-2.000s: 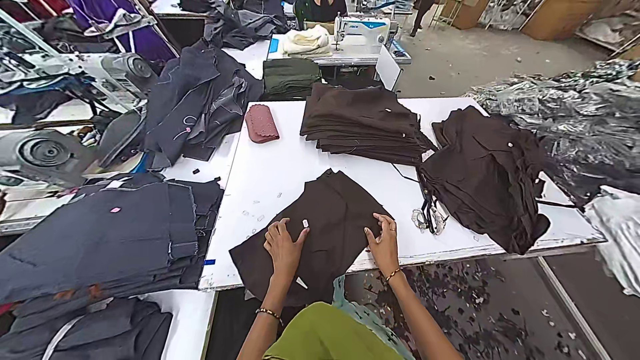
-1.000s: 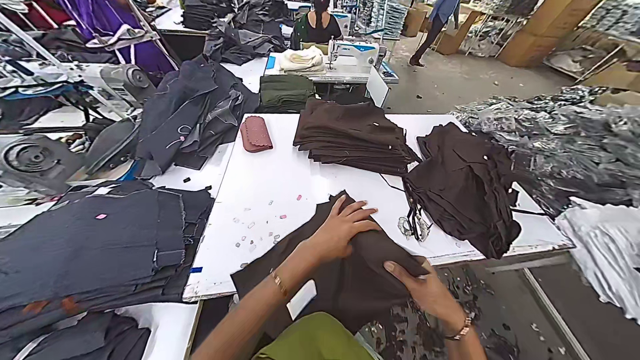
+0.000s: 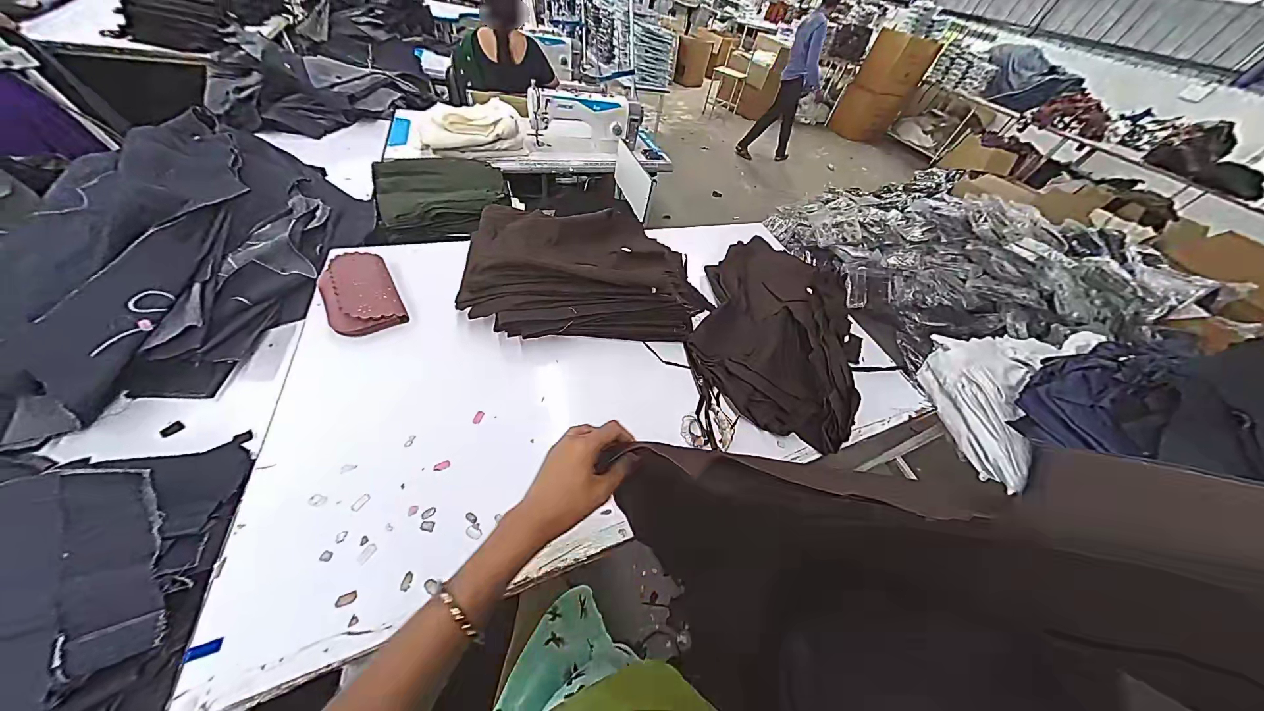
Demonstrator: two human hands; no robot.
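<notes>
My left hand [image 3: 578, 474] pinches the upper left corner of a dark brown cloth piece [image 3: 889, 583], which spreads across the lower right of the view, off the table. My right hand is not in view. Beyond my left hand a stack of folded brown cloth [image 3: 583, 281] lies on the white table [image 3: 375, 415], with a heap of loose brown cloth [image 3: 780, 346] to its right. Small scissors [image 3: 713, 425], only partly visible, seem to lie beside that heap. A scalloped pink case [image 3: 362, 293] rests near the table's far left corner.
Small stickers or scraps [image 3: 425, 513] dot the table's left part. Dark grey cloth piles [image 3: 89, 583] lie along the left side. Clear plastic-wrapped packs [image 3: 968, 257] are heaped on the right. Ahead, a person [image 3: 502, 59] sits by a sewing machine [image 3: 588, 114]; another person [image 3: 795, 79] is farther back.
The brown cloth, lying on the near table part two seconds ago, is now lifted and spread to the right. My right hand has left the view. The view has shifted clearly.
</notes>
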